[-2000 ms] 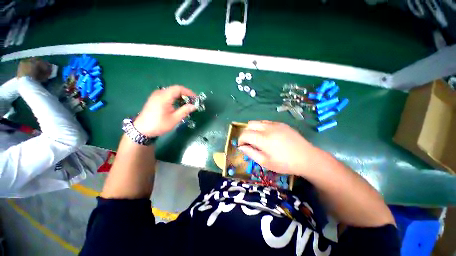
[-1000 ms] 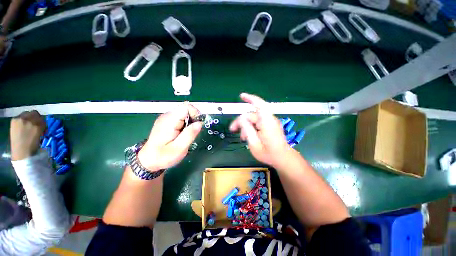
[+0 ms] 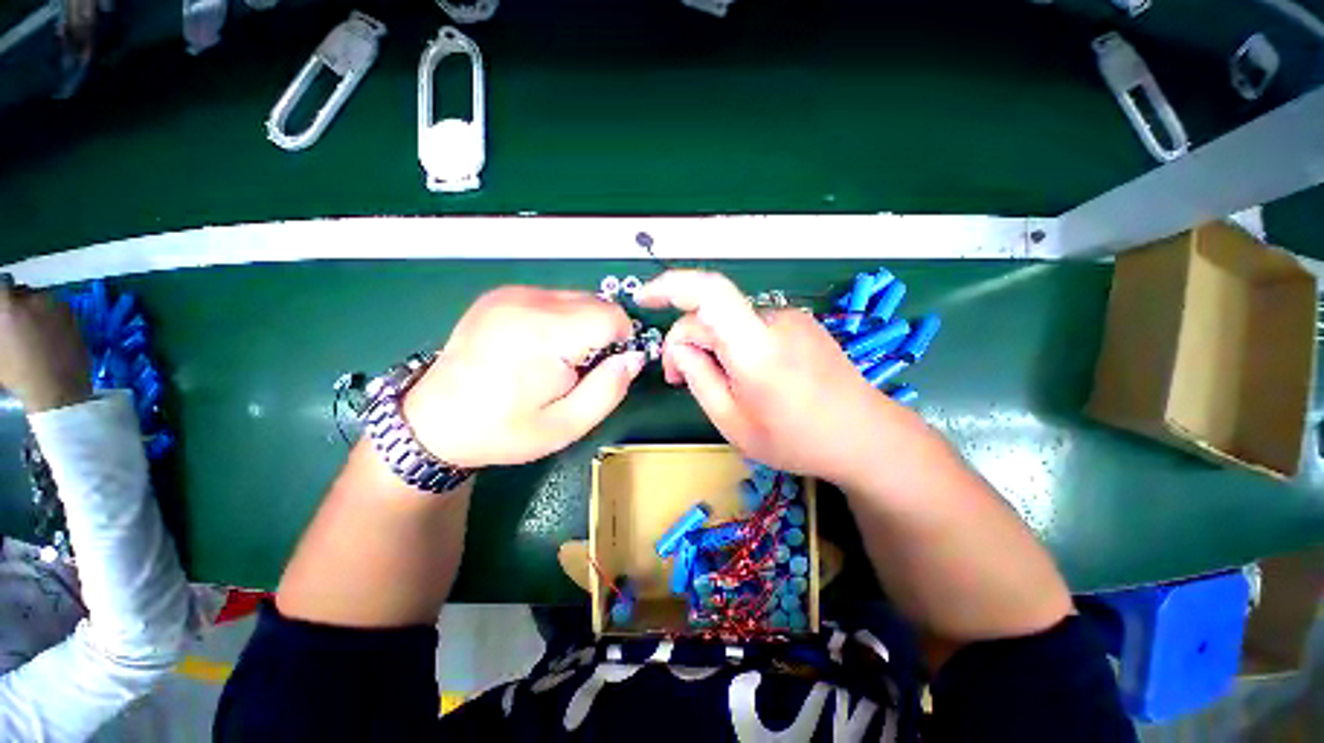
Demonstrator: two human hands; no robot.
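Observation:
My left hand (image 3: 530, 378), with a metal watch, pinches a small silvery piece (image 3: 643, 343), probably a circuit board, between thumb and fingers. My right hand (image 3: 762, 370) is close beside it, index finger extended and thumb tip near the piece; whether it grips anything is hidden. The open cardboard battery box (image 3: 633, 501) is at my lap below both hands, with blue wired battery cells (image 3: 683, 531) and tangled red wires. Small white rings (image 3: 620, 286) lie just beyond my fingertips.
A pile of blue cells (image 3: 879, 337) lies right of my right hand. An empty cardboard box (image 3: 1212, 349) stands at right. A white rail (image 3: 842, 237) crosses the bench, with white plastic housings (image 3: 453, 116) beyond. Another person's arm (image 3: 109, 508) and more blue cells (image 3: 119, 356) are at left.
My right hand has come in from the right, beside my left hand, which still holds the small piece. The camera view has shifted, so fewer housings show.

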